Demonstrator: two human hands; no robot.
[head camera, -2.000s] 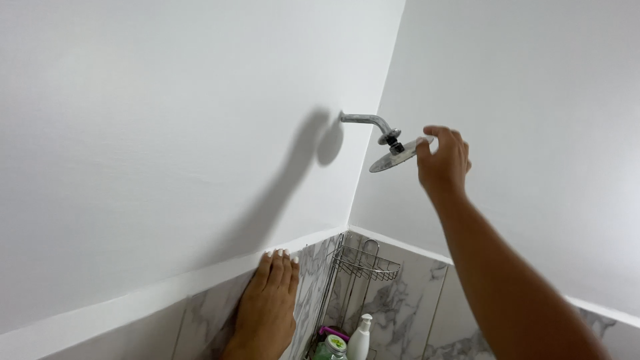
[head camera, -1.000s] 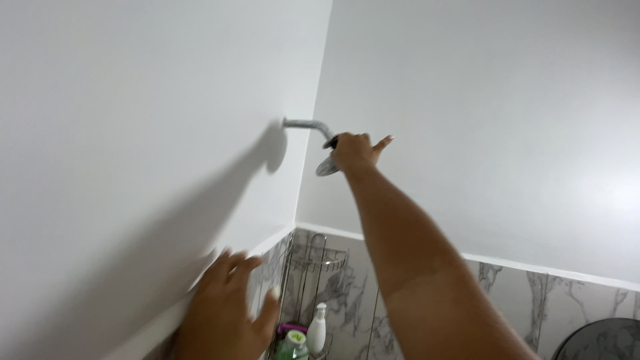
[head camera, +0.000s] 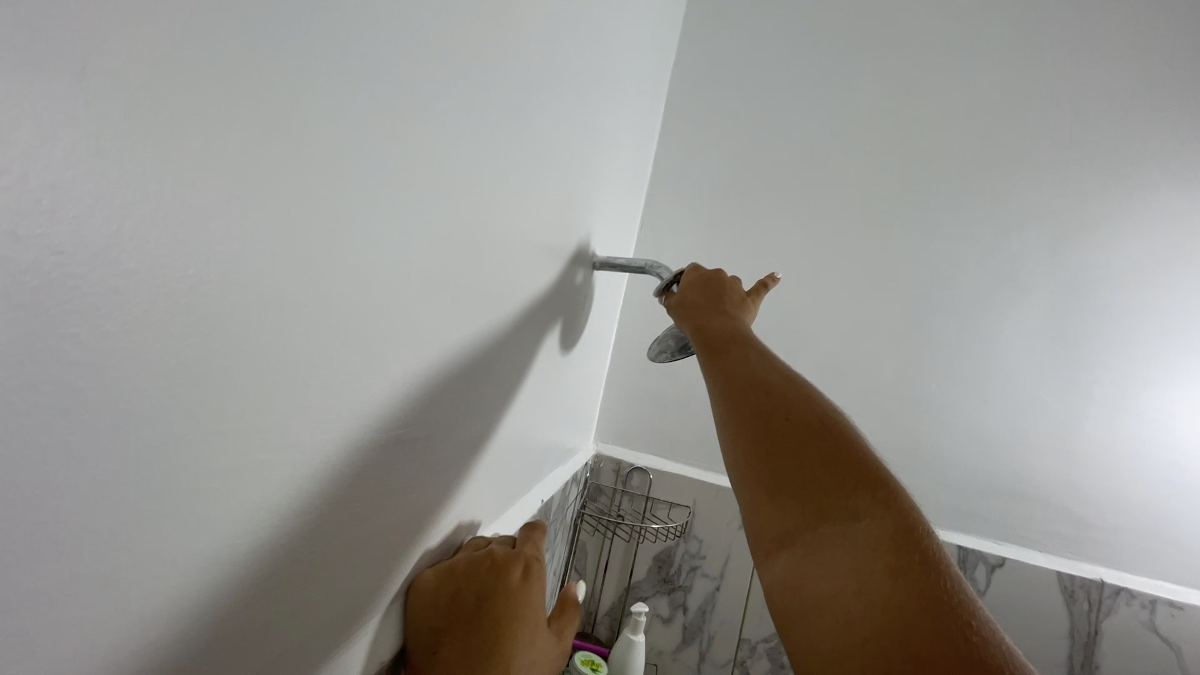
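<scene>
A metal shower arm (head camera: 626, 265) juts from the white wall near the corner. My right hand (head camera: 714, 298) grips the joint between this arm and the round shower head (head camera: 670, 345), thumb stretched out to the right. Its fingers hide most of the joint, and part of the shower head is behind the hand. A loose-looking round metal flange (head camera: 667, 281) shows beside the fingers. Lower down, my left hand (head camera: 483, 600) rests on the top edge of the marble-look wall tiles, thumb apart from the fingers, holding no object that shows.
In the corner hangs a wire shower caddy (head camera: 637, 516). Below its basket stand a white pump bottle (head camera: 630, 642) and a container with a green-and-white lid (head camera: 588, 664), with a purple item behind. A white ledge (head camera: 1059, 567) tops the tiles at right.
My right hand has moved from the shower head's rim to the joint above it. The left hand's fingers, earlier flat on the tiles, are now bent over the edge.
</scene>
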